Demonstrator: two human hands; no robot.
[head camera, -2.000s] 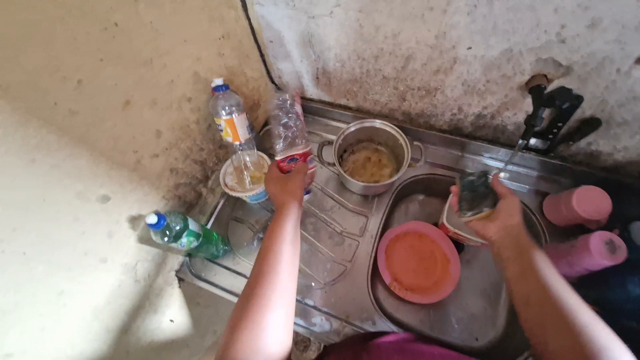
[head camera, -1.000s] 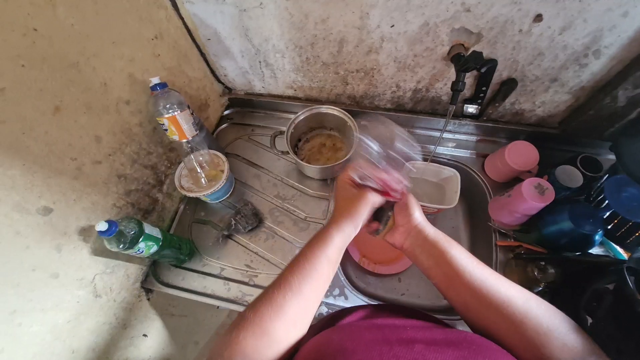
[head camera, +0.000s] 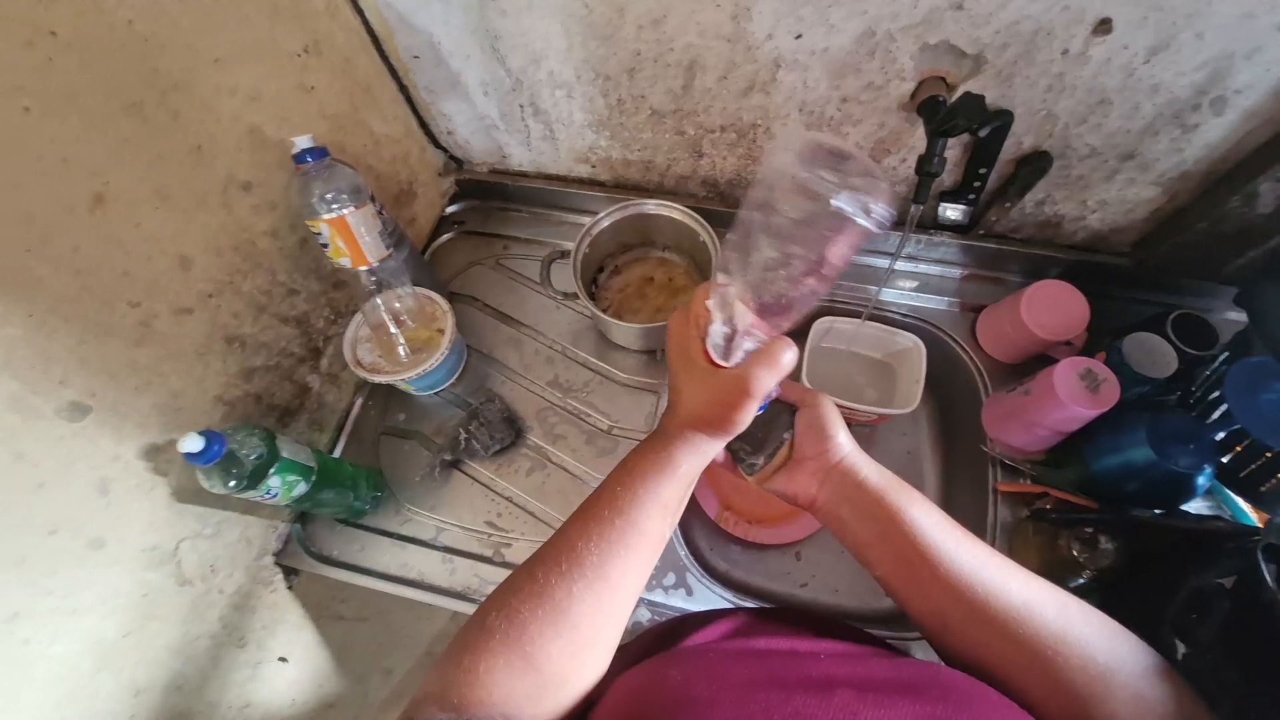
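Observation:
My left hand (head camera: 715, 375) grips a clear plastic bottle (head camera: 800, 230) near its neck, tilted with its base up and blurred by motion. Against the bottle's lower end, my right hand (head camera: 810, 450) holds a dark sponge (head camera: 765, 440) with a yellowish edge. A pink plate (head camera: 755, 510) lies below the hands in the steel sink basin (head camera: 930, 500). Behind the right hand, a white rectangular tub (head camera: 865, 365) stands in the basin under a thin stream from the black tap (head camera: 935, 150). The bottle's mouth is mostly hidden by my fingers.
A steel pot (head camera: 645, 275) with yellowish contents stands on the drainboard (head camera: 560, 400). Left are an orange-labelled bottle (head camera: 345, 230), a round tub (head camera: 435, 365), a dark scouring pad (head camera: 485, 425) and a green bottle (head camera: 300, 478). Pink cups (head camera: 1035, 320) and dark dishes crowd the right.
My left hand has brought the bottle from the drainboard to over the sink, beside the sponge in my right hand. The bottle has gone from upright to base up.

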